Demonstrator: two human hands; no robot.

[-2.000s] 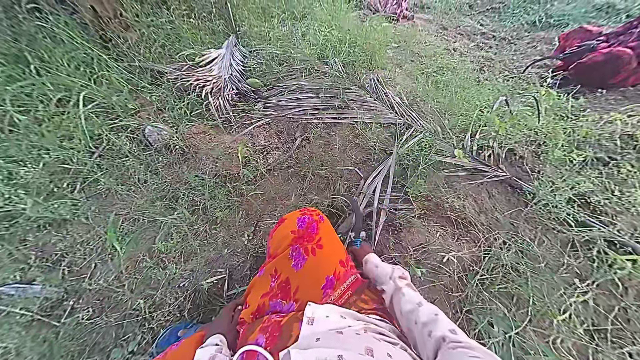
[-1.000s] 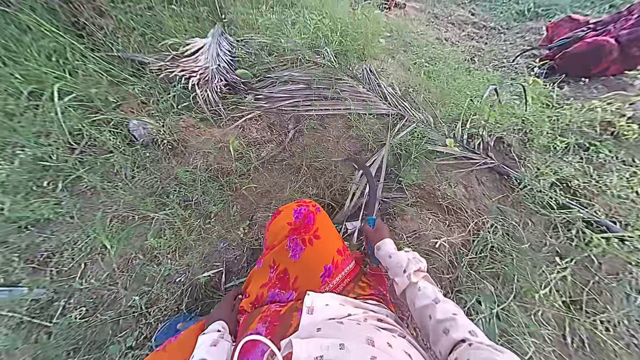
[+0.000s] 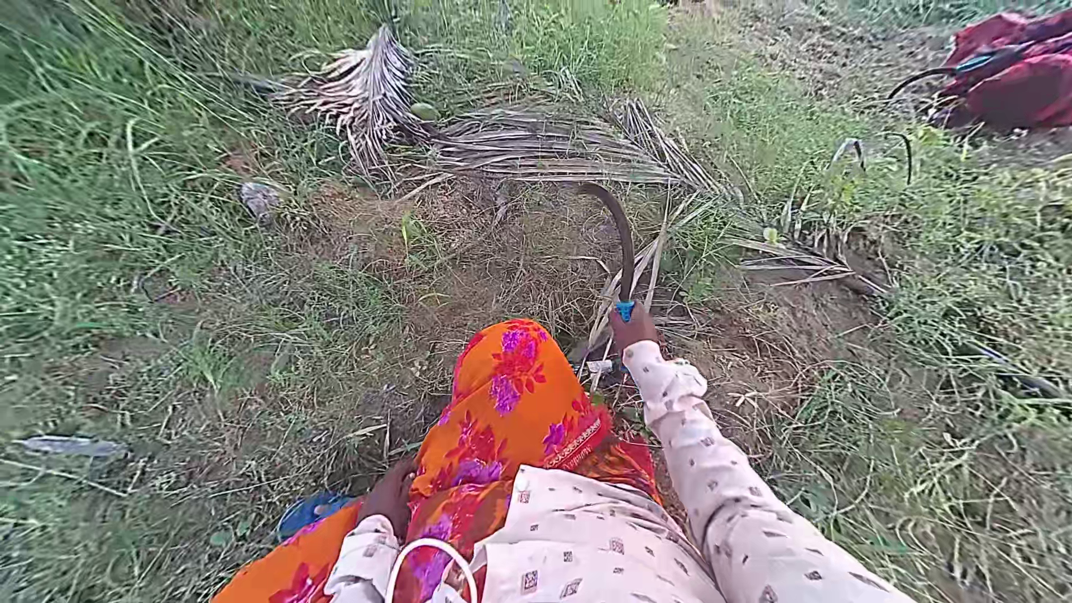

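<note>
My right hand [image 3: 634,328] is closed round the blue handle [image 3: 624,311] of a sickle, out in front of my knee. The dark curved blade [image 3: 620,234] points away from me, its tip bending left over dry grass. My left hand [image 3: 392,496] rests low beside the orange floral cloth [image 3: 502,402] over my leg; its fingers are partly hidden, and no object shows in it. Near that hand lies a blue item [image 3: 311,512], perhaps footwear.
Dry palm fronds [image 3: 544,146] lie across the grass ahead, with a green round fruit [image 3: 425,110] among them. A stone [image 3: 260,201] sits to the left. At the far right, a person in dark red cloth [image 3: 1017,84] has another curved blade [image 3: 919,78] alongside.
My right hand has moved forward with the sickle, whose blade now reaches farther out over the ground. My left hand has stayed low by the orange cloth.
</note>
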